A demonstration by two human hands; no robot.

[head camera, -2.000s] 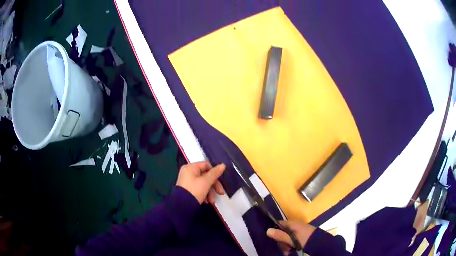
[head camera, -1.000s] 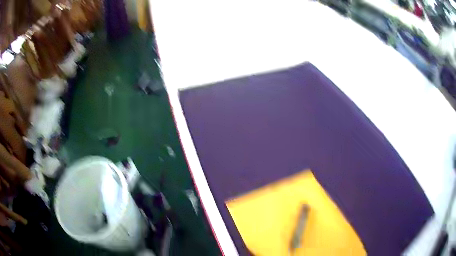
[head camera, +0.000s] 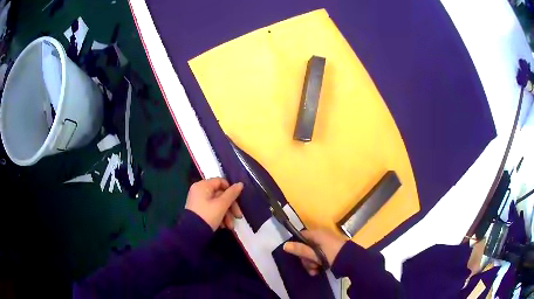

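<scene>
The yellow card pattern lies on the dark purple fabric, with two dark metal weights on it, one near the middle and one at the lower right. My right hand grips the handles of the shears. The blades lie along the pattern's curved lower-left edge, pointing up and left. My left hand pinches the fabric's edge strip between thumb and fingers, left of the blades. White table shows in the cut gap near the shears' pivot.
A white bucket stands on the green floor at the left, with paper and cloth scraps beside it. The table's red-edged border runs down the left of the fabric. Purple cloth pieces and dark tools lie at the lower right.
The view swung up the table, with the hands out of sight, and is now back down. Compared with the oldest frame, the shears and my right hand are farther up along the pattern's curve.
</scene>
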